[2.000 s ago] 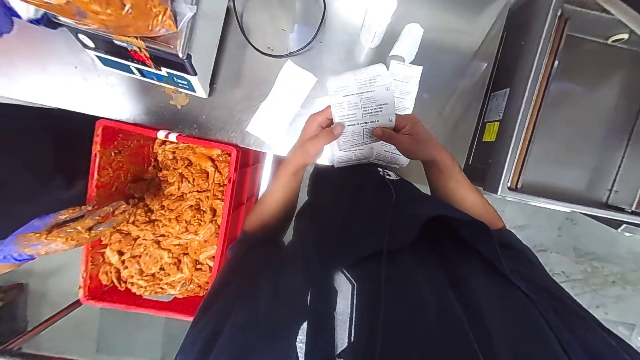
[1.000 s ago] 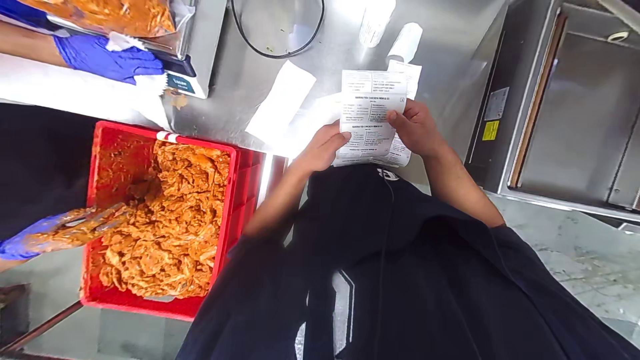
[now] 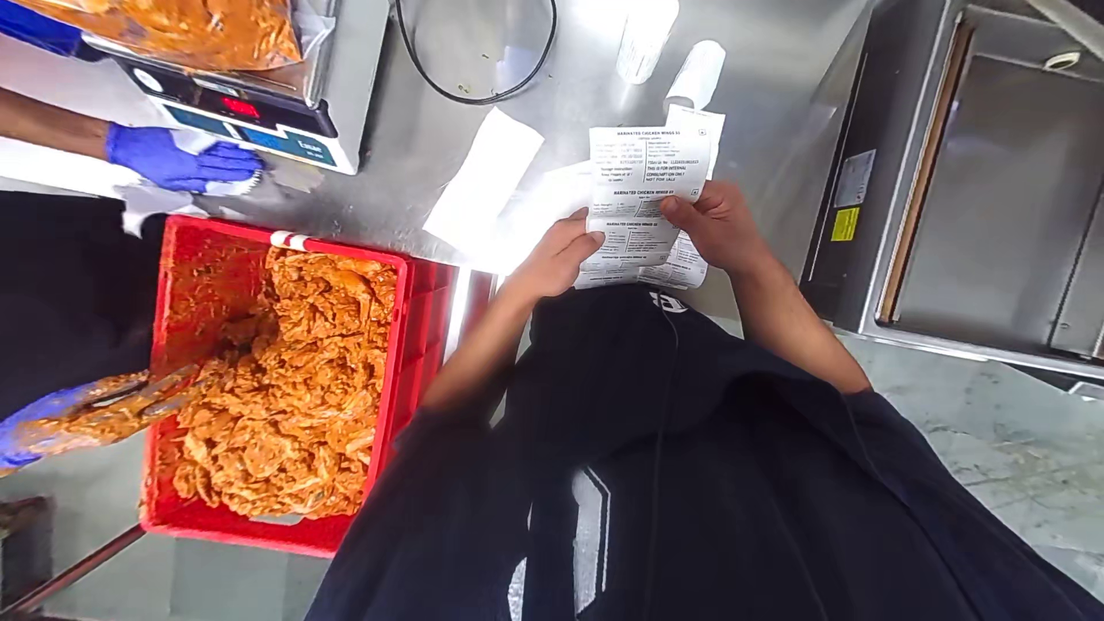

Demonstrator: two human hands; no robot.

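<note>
A strip of printed white labels (image 3: 647, 155) is held in front of my body at the edge of the steel table. My left hand (image 3: 561, 254) pinches its lower left side between thumb and fingers. The right side is gripped by my right hand (image 3: 716, 224), its thumb on top of the paper. More of the printed strip hangs behind and below the part I hold. Left of it, a blank-looking white paper strip (image 3: 487, 177) lies on the table. Two curled white paper pieces, one at the back (image 3: 647, 39) and one nearer (image 3: 697, 73), lie beyond my hands.
At left stands a red crate (image 3: 405, 345) of marinated meat, with a co-worker's gloved hand (image 3: 52, 423) at its side. Their other gloved hand (image 3: 185, 159) is by a digital scale (image 3: 259, 129) bearing a bagged portion. A black cable (image 3: 483, 99) loops behind; a steel appliance (image 3: 880, 172) is at right.
Both my hands have shifted along the label strip, which now hangs lower and more folded. The co-worker's hand near the scale, out of sight two seconds ago, has moved off the scale's edge onto the table.
</note>
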